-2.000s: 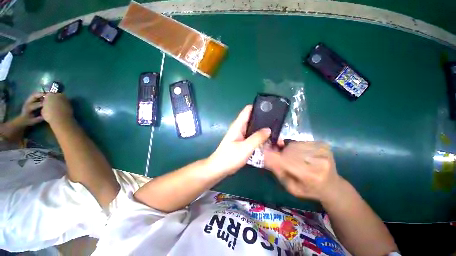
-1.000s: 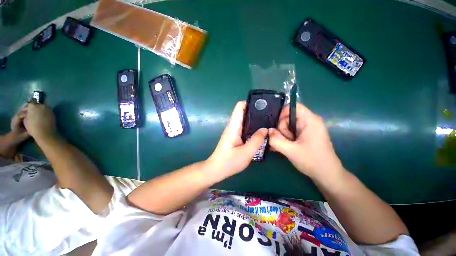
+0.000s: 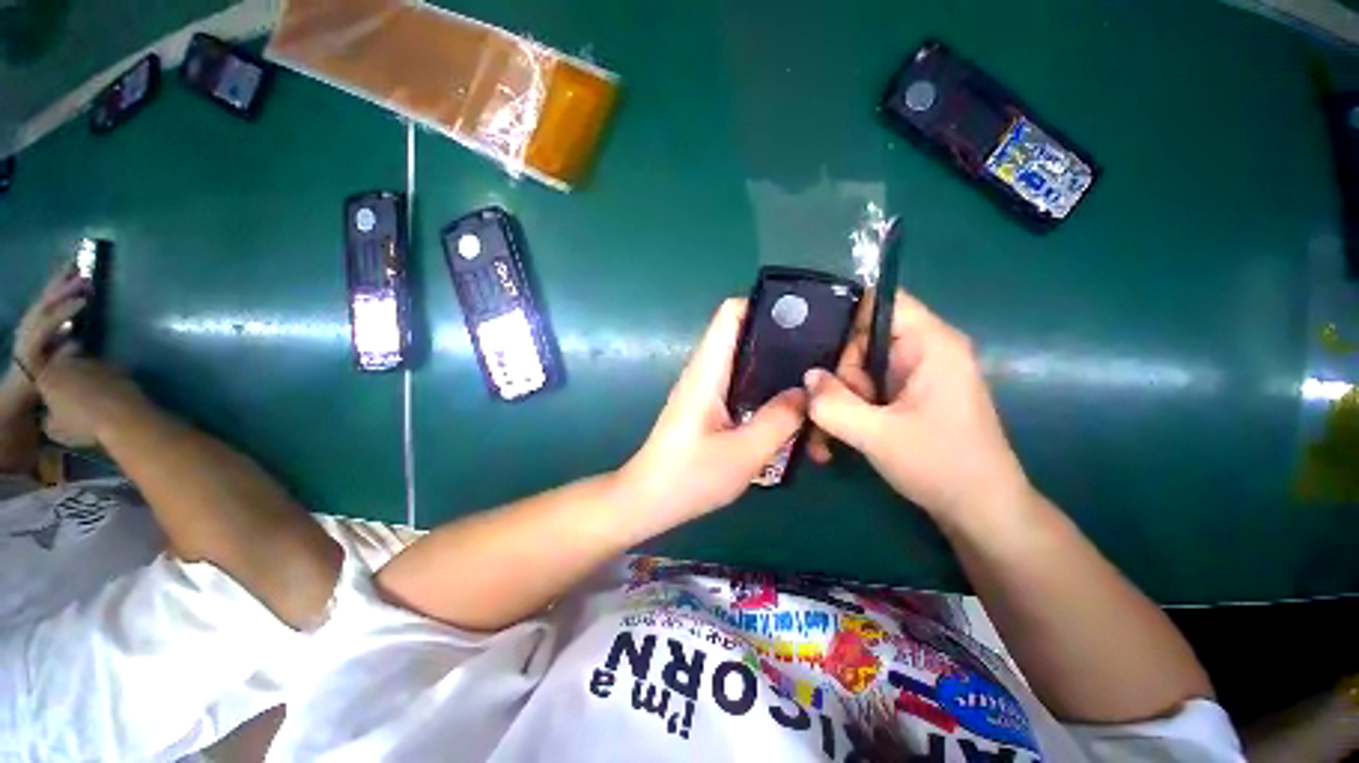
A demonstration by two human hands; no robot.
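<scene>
A black half-assembled phone body [image 3: 797,336] with a silver-grey disc near its far end is held upright above the bench. My left hand [image 3: 708,418] grips its left side, with the thumb across its lower front. My right hand [image 3: 924,418] is at its lower right edge, thumb and fingertips against or very near it. Dark stick-like tweezers [image 3: 885,306] lie in my right hand and point away from me. The phone's shiny lower end is partly hidden by my left thumb.
Two phone bodies [image 3: 377,283] [image 3: 499,306] lie to the left, one [image 3: 991,137] at the far right. An amber sheet in a clear sleeve [image 3: 447,82] lies beyond. Clear film [image 3: 812,224] is behind the held phone. Another person's hands [image 3: 60,336] hold a phone at the left.
My right hand has come from a blurred position over the phone's lower end to its right side, and the tweezers now show. The neighbour's hands have moved a little left with their phone.
</scene>
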